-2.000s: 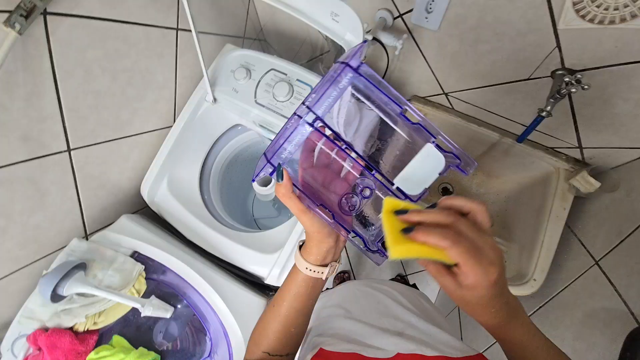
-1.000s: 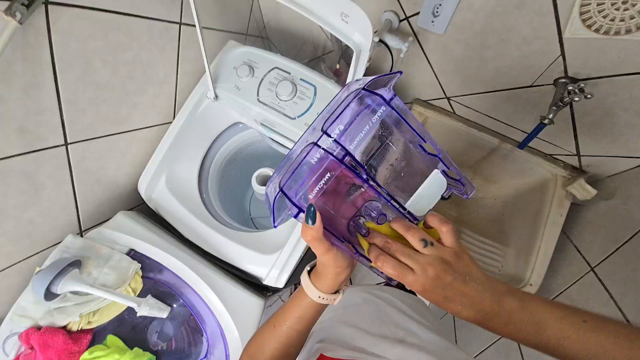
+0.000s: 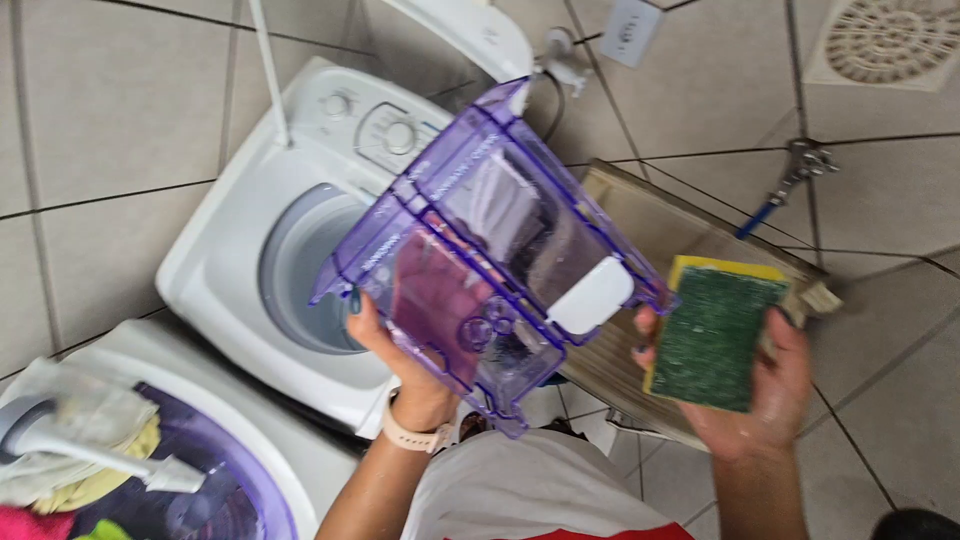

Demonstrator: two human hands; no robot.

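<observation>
My left hand [image 3: 409, 356] grips the lower left edge of a clear purple plastic dispenser drawer [image 3: 480, 247], its thumb on the rim and its fingers seen through the plastic. The drawer is tilted and has two compartments, with a white flap [image 3: 592, 296] on its right part. In my right hand [image 3: 772, 390] is a scouring sponge [image 3: 716, 337], green scrubbing side facing up and yellow side beneath. Its fingertips are close to the drawer's right corner; whether they touch it is unclear.
A white top-loading washing machine [image 3: 225, 247] stands open behind the drawer. At lower left, a second machine's purple lid [image 3: 247, 465] carries cloths [image 3: 97, 480] and a white agitator-like part [image 3: 97, 450]. A utility sink [image 3: 637, 375] lies at right, below a metal tap [image 3: 799, 169].
My right hand has moved right, off the drawer's face, and the sponge now shows its green side instead of yellow. My left hand still holds the drawer.
</observation>
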